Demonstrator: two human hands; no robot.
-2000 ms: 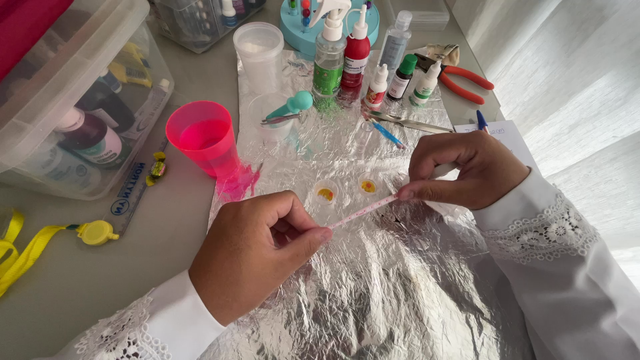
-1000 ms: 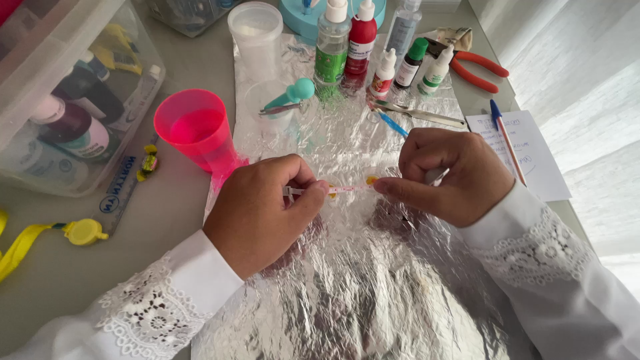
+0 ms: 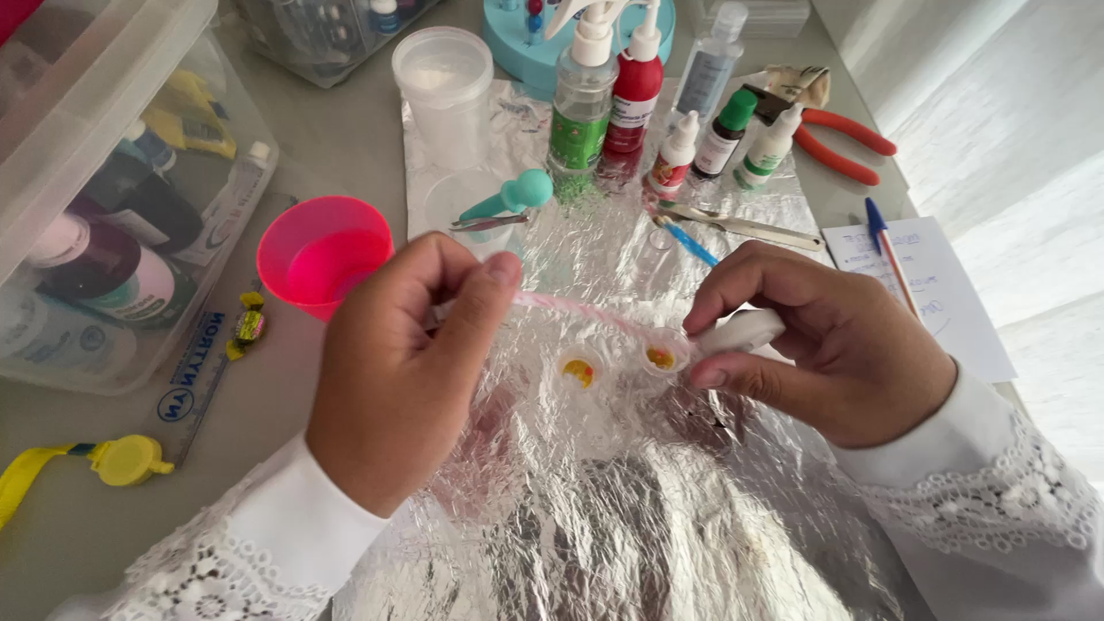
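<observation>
Between thumb and fingers, my left hand (image 3: 405, 371) pinches one end of a thin pale pink striped strip (image 3: 586, 312). The strip slants down to the right, toward my right hand (image 3: 802, 345). That hand grips a small round white object (image 3: 740, 333), perhaps a cap or roll; whether the strip joins it I cannot tell. Two small clear cups, the left one (image 3: 580, 369) and the right one (image 3: 662, 352), hold yellow-orange matter and sit on crumpled aluminium foil (image 3: 604, 517). A blue-handled brush (image 3: 690, 243) and metal tweezers (image 3: 750, 226) lie beyond.
A pink plastic cup (image 3: 323, 254) stands left of the foil, near a clear storage box (image 3: 121, 216). At the back are a white tub (image 3: 444, 99), a spray bottle (image 3: 584, 103), a red bottle (image 3: 636, 90), small dropper bottles and orange-handled pliers (image 3: 845, 142). A pen (image 3: 893, 259) rests on paper.
My hands have moved farther apart than a second ago, with the strip stretching between them. The white round object now shows in my right hand.
</observation>
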